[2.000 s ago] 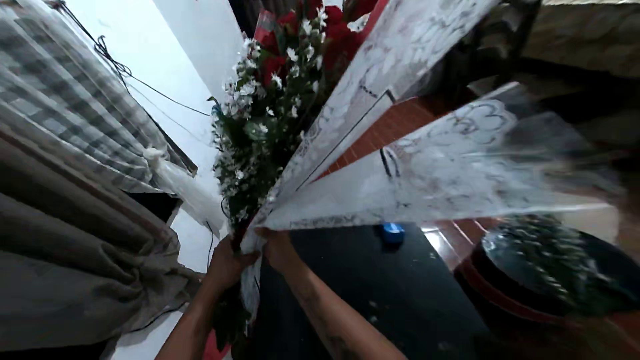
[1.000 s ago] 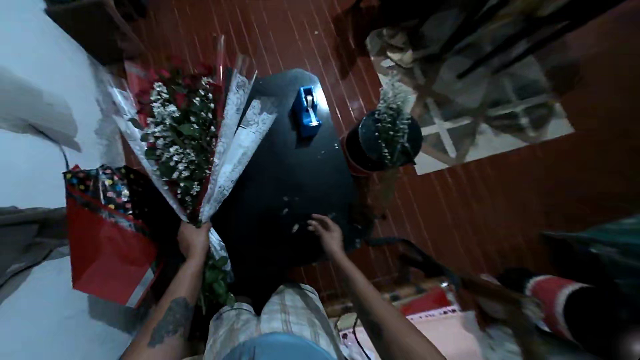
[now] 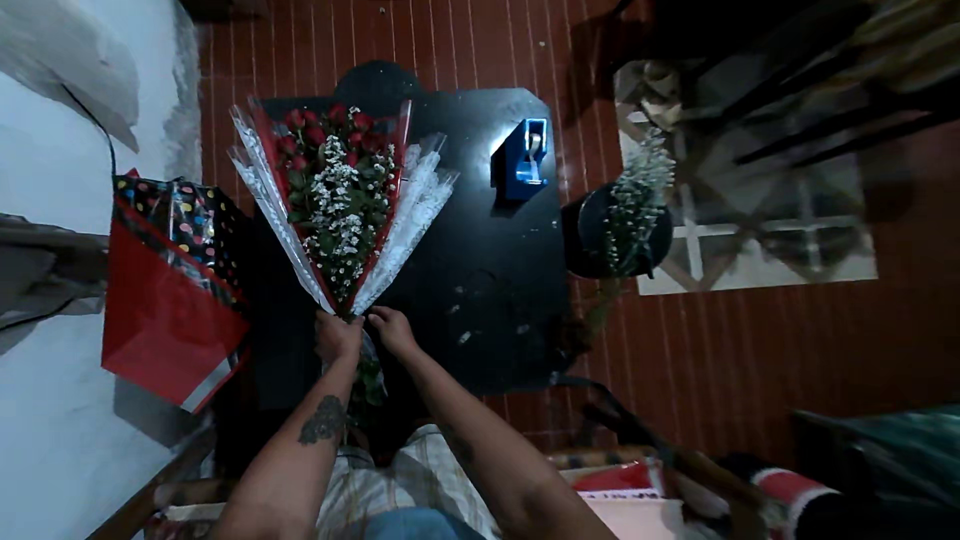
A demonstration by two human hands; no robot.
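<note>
A bouquet of red roses and small white flowers [image 3: 337,202], in clear, red and white patterned wrapping, lies over the left part of a black table [image 3: 480,277]. My left hand [image 3: 339,337] grips its gathered neck, with leafy stems below. My right hand [image 3: 391,330] is at the right side of that neck, fingers bent near the wrapping; whether it pinches the wrap cannot be told. A blue tape dispenser [image 3: 523,161] with a roll of tape stands near the table's far right corner.
A red bag with a dotted top [image 3: 172,300] stands at the left by the wall. Right of the table is a dark bucket [image 3: 660,236] holding white-flowered sprigs. Beyond it lies a patterned mat [image 3: 780,255] on the floor. A pink-white box [image 3: 637,517] is at lower right.
My right hand has moved left from over the table to the bouquet's neck. The bouquet, held up two seconds ago, is lower now. The view has swung down.
</note>
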